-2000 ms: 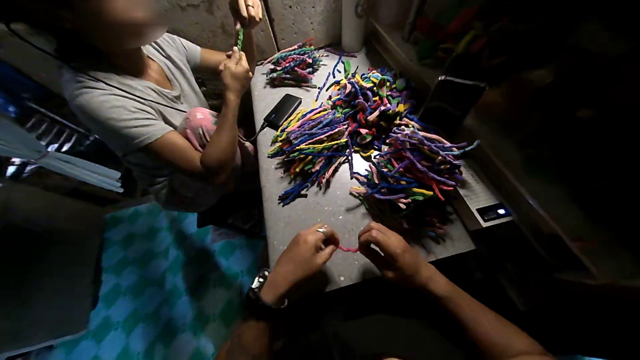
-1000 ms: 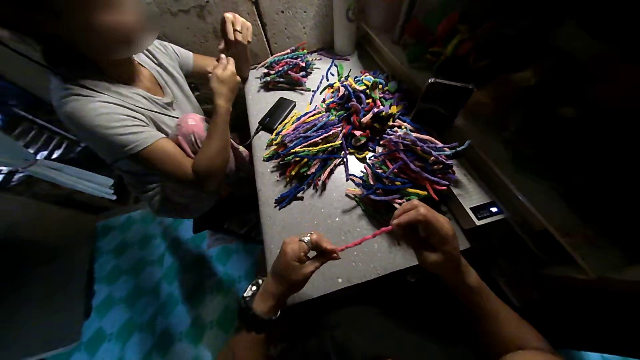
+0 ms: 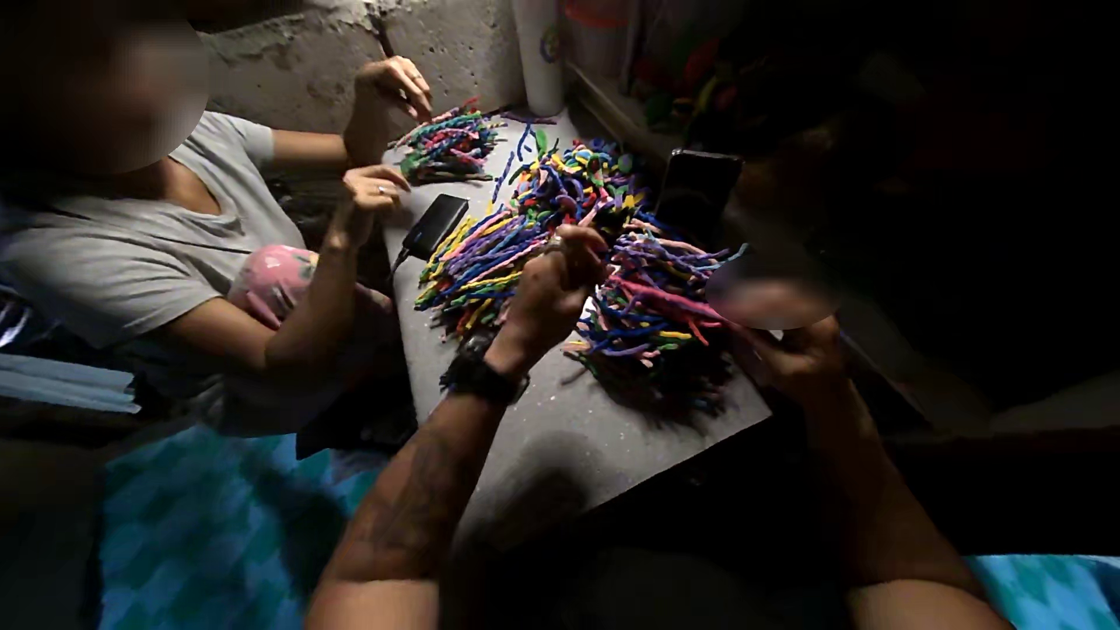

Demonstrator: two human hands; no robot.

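A large heap of twisted, many-coloured soft strands (image 3: 499, 249) covers the middle of the table. My left hand (image 3: 560, 284), with a dark watch on its wrist, is over the heap with its fingers bent; whether they grip a strand cannot be told. To the right of the heap is my right hand (image 3: 796, 337), its fingers partly hidden by a blur. Pink strands (image 3: 669, 302) run from the heap toward that hand, but its hold on them is not clear.
A co-worker in a grey shirt (image 3: 236, 188) sits at the left, both hands near a smaller bundle of strands (image 3: 455, 144). A black power bank or similar device (image 3: 435, 226) with a cable lies on the speckled table (image 3: 542, 464). A phone (image 3: 698, 188) leans behind the heap; a white bottle (image 3: 538, 66) stands at the back.
My left hand has moved forward from the near part of the table to the heap. The pink strand is no longer stretched between my hands over the near table. The co-worker's hands have lowered toward the small bundle.
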